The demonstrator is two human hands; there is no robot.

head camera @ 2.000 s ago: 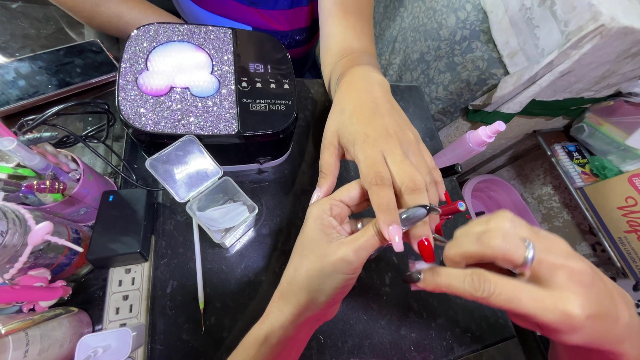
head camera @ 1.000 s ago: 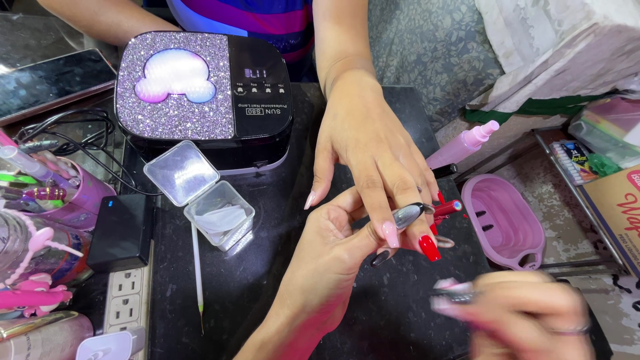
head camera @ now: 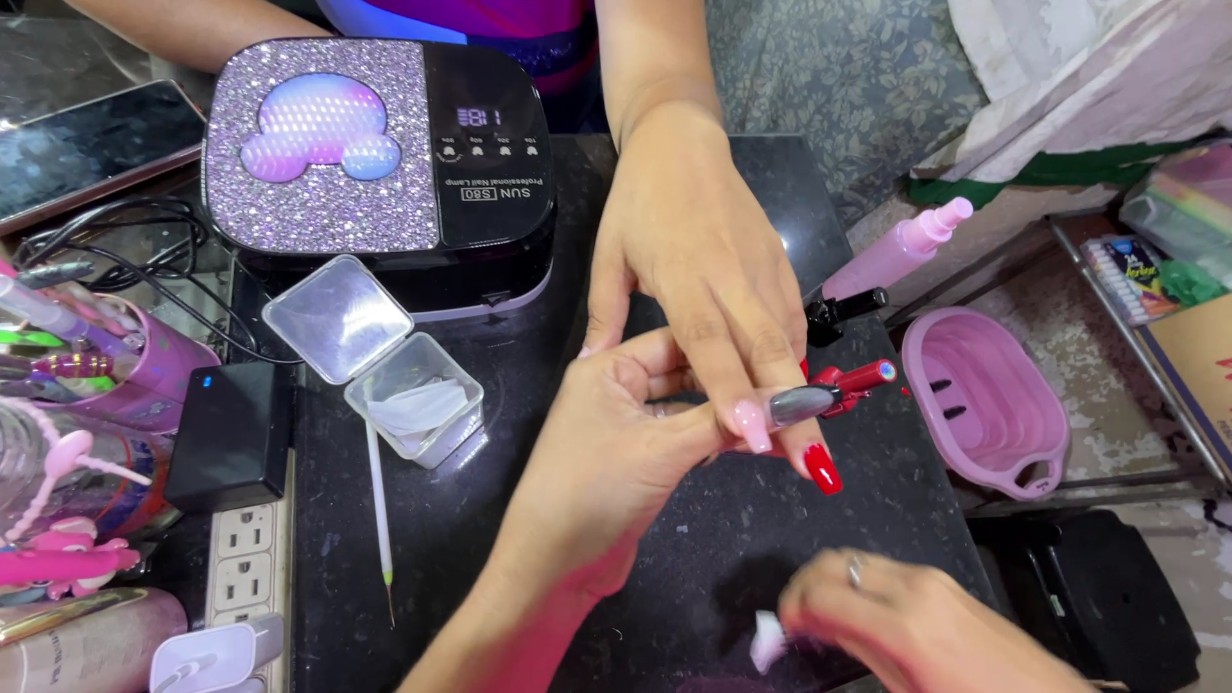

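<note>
My left hand (head camera: 616, 433) holds the fingers of another person's hand (head camera: 693, 221), palm down over the black tabletop. One of that person's nails is glossy red (head camera: 823, 469), the one beside it pale pink (head camera: 752, 426). My left thumb, with a long dark grey nail (head camera: 804, 404), lies across the fingers. Behind it is a red nail polish bottle (head camera: 861, 380), partly hidden. My right hand (head camera: 885, 606), blurred and wearing a ring, is low at the right over the table edge. A small white piece (head camera: 767, 642) shows at its fingertips; whether it is gripped is unclear.
A glittery nail lamp (head camera: 327, 144) stands at the back. Before it lie an open clear plastic box (head camera: 414, 399) and a thin white brush (head camera: 380, 510). At left are a pink cup (head camera: 159, 375) of tools and a black adapter (head camera: 231, 438); at right, a pink spray bottle (head camera: 900, 250) and pink basket (head camera: 987, 404).
My right hand has moved away from the other person's red nail, down toward the near edge. My left hand keeps its hold on the fingers.
</note>
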